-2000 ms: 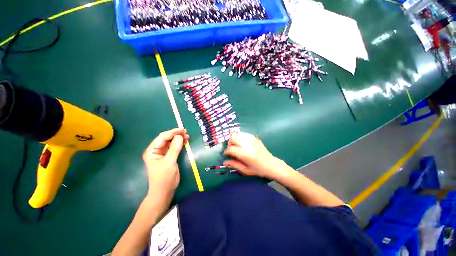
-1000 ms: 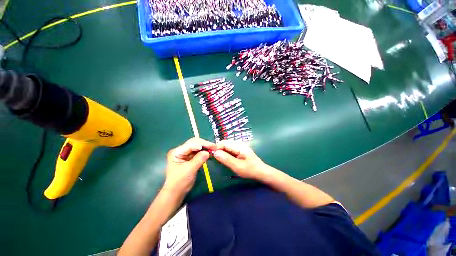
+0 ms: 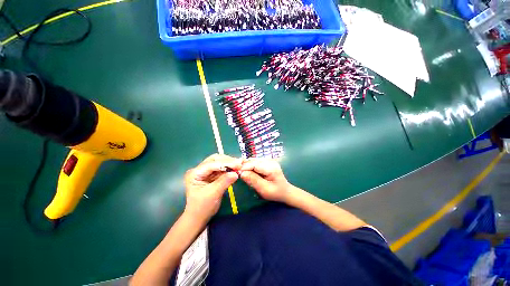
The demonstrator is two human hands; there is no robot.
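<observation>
My left hand [image 3: 208, 181] and my right hand [image 3: 265, 176] meet fingertip to fingertip in front of my body, just below the laid-out row. Between them they pinch a short wire lead [image 3: 228, 169]; its dark part shows at the left fingertips, and the rest is mostly hidden by the fingers. The row of leads [image 3: 251, 120], red, black and white, lies beside the yellow line, its near end by my fingers. A large loose pile of leads [image 3: 321, 75] lies up and right of the row.
A blue bin [image 3: 251, 42] filled with leads stands at the top. White paper sheets [image 3: 387, 49] lie right of it. A yellow heat gun [image 3: 119, 134] lies at the left with its black cord [image 3: 56, 42]. Two small black pieces lie near it. The green bench edge curves at the right.
Two seconds ago my hands were apart, the right one low by a few leads near my body. They came together around a lead and have stayed so over the last second.
</observation>
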